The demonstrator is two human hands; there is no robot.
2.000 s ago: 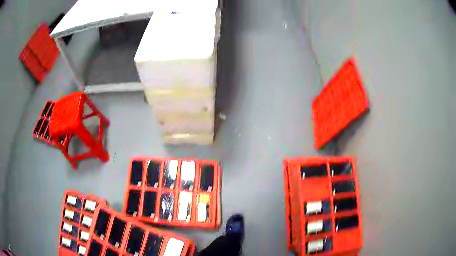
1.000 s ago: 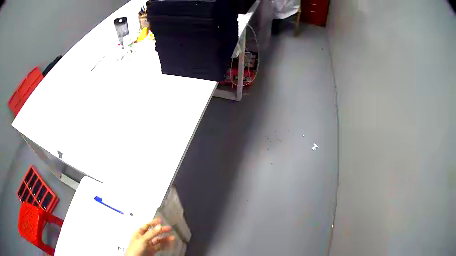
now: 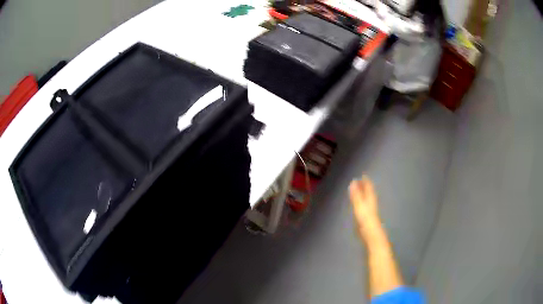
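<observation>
A tall stack of black two-pocket trays (image 3: 167, 172) stands on the white table (image 3: 271, 142) at the left, close in front of me. Its top tray has a centre divider and dark glossy sheets with bright reflections. A second, lower black tray stack (image 3: 300, 56) stands farther back on the table. My right hand (image 3: 364, 199) is out over the floor at the right, blurred, fingers extended and empty, touching nothing. My left hand is not in view.
Red trays (image 3: 321, 157) lie under the table. Red-edged trays with parts are behind the lower stack. A person (image 3: 411, 53) in pale clothing is at the far end, beside a red drawer cabinet (image 3: 455, 74). A wall runs along the right.
The view has moved forward along the table, so the tall black stack is now much nearer and larger. The pale boxes and blue pen have left view. My right hand is stretched out at the right.
</observation>
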